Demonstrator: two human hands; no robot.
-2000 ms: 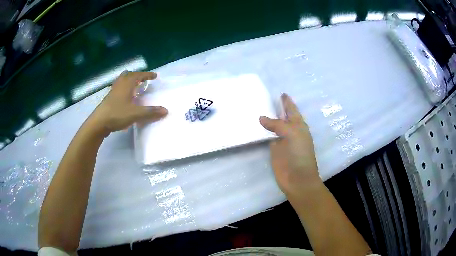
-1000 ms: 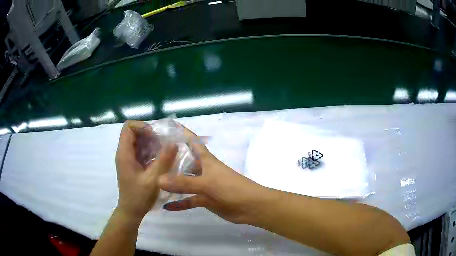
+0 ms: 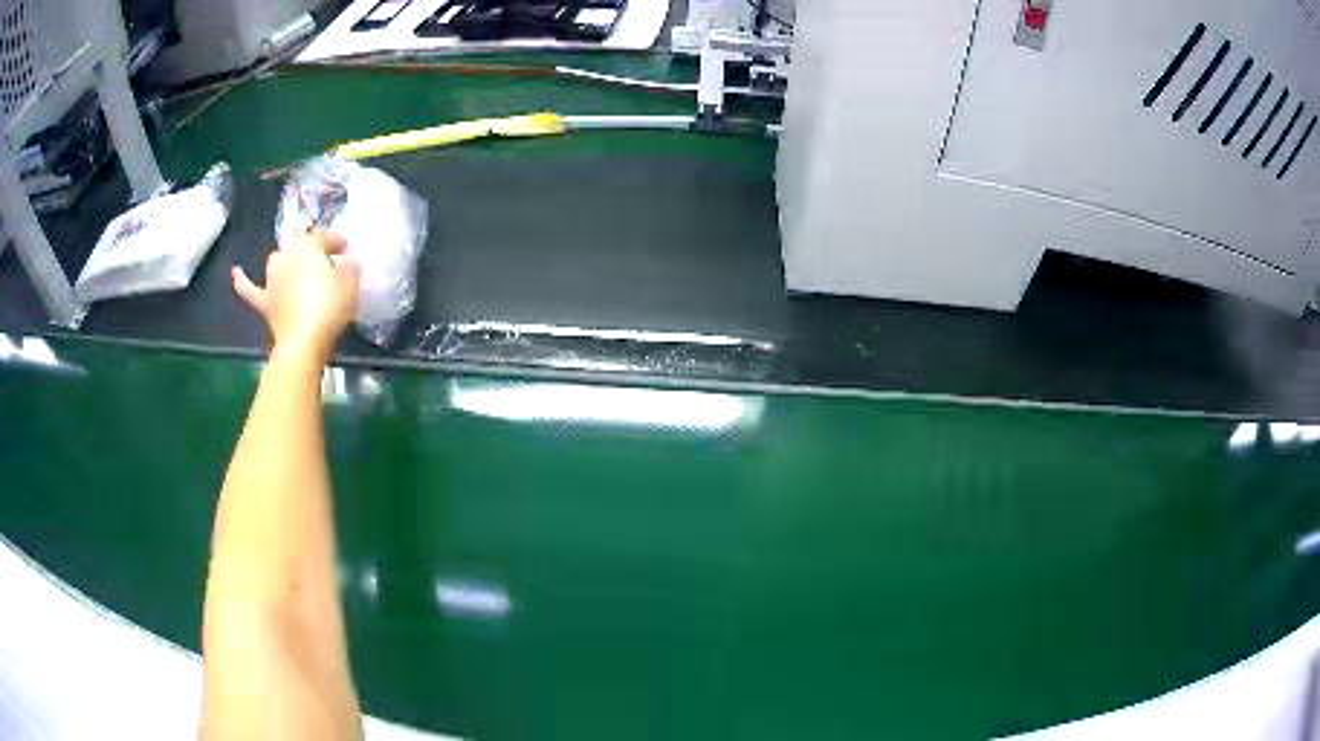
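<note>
My left hand (image 3: 307, 290) is stretched out across the green belt at the upper left. Its fingertips are at the near side of a crumpled clear and whitish plastic bundle (image 3: 384, 246) on the dark ledge. One finger sticks out to the left. The fingertips overlap the shiny plastic, and whether they grip it cannot be told. My right hand is not in view.
A second whitish plastic bag (image 3: 157, 239) lies further left on the ledge, beside a pale frame. A yellow strip (image 3: 449, 136) runs behind the bundle. A grey machine cabinet (image 3: 898, 159) stands at the right. The green conveyor belt (image 3: 869, 565) crosses the front; white bench covering shows at the bottom corners.
The view has shifted to the belt and ledge. Both hands were together on clear plastic over the bench; now my left hand is at the ledge bundle and my right hand has left the picture.
</note>
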